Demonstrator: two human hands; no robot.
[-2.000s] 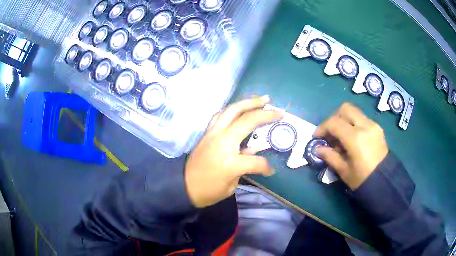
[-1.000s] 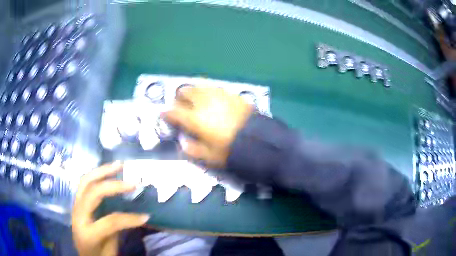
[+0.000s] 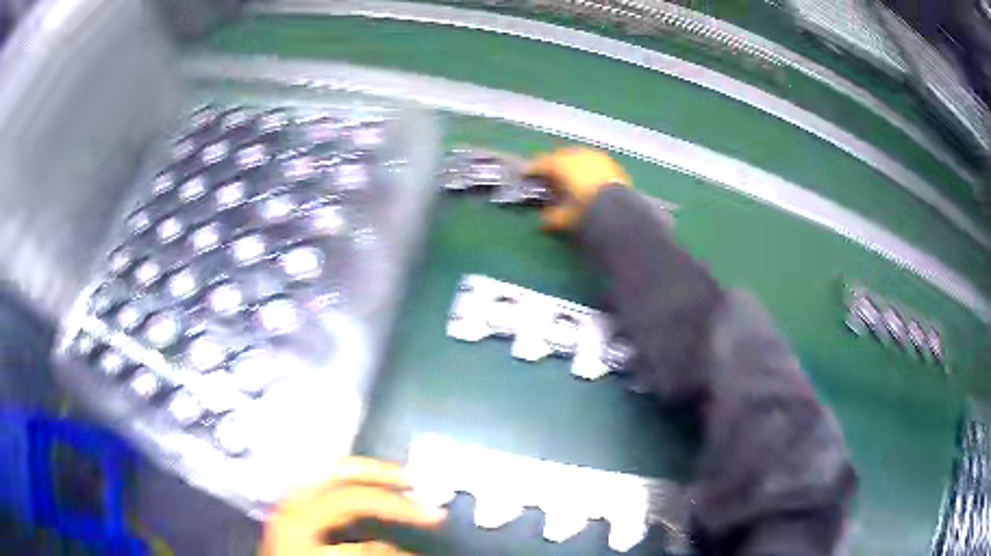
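Note:
The view is blurred. My right hand [image 3: 579,187] is stretched far forward, its fingers on the right part of a filled plate [image 3: 478,172] near the rail. A second plate with round inserts [image 3: 522,315] lies nearer to me, partly behind my right sleeve. A white-looking plate [image 3: 532,489] lies closest, its toothed edge towards me; glare hides its seats. My left hand [image 3: 353,510] is at the bottom edge, partly cut off, beside that plate's left end. Its fingertips are blurred and I cannot tell whether it touches the plate.
A clear blister tray [image 3: 245,250] with rows of round inserts is on the left, with a translucent stack [image 3: 92,130] behind it. Another filled plate [image 3: 893,324] lies at the right, another tray [image 3: 970,489] at the right edge. A blue stool [image 3: 76,478] stands lower left. Metal rails cross behind.
My right hand has moved forward from the nearer plates to one by the rail. The plates now lie spread apart. My left hand is lower in the picture, and the view has shifted.

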